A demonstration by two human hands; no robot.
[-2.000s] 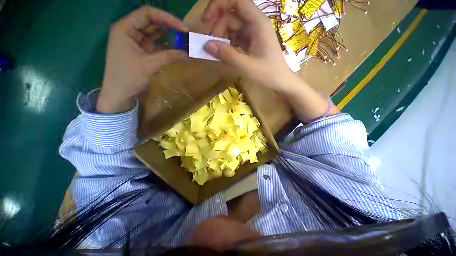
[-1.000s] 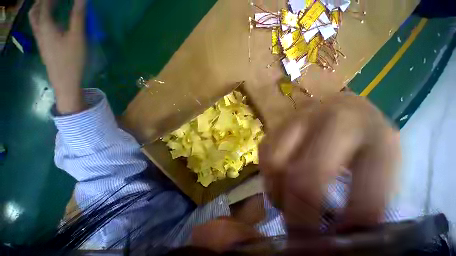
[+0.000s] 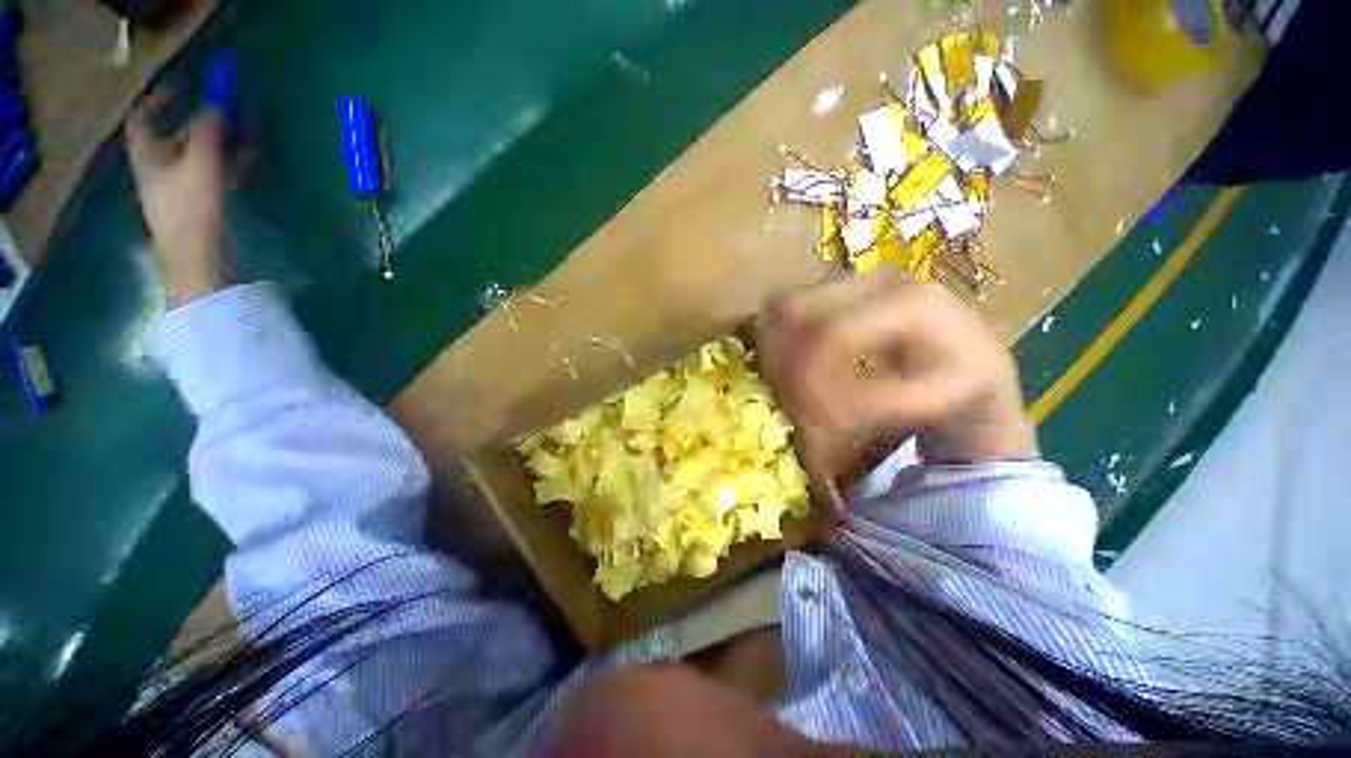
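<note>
My left hand, slightly blurred, is far out at the upper left over the green belt. A blue part is at its fingertips. Another blue part with thin leads lies on the belt to the right of that hand. My right hand is blurred, with curled fingers, beside the box's upper right corner; whether it holds anything cannot be told. Wired gold pieces with white faces lie piled beyond it. Yellow liners fill the open box at my lap.
The brown cardboard ledge runs beside the green belt. A yellow tape roll is at the far right. A small blue part lies at the left edge. A white piece shows by my right cuff.
The white piece is no longer seen between my hands as at first. My left hand has moved far left, and my right hand has drawn back, then forward again. The view has shifted.
</note>
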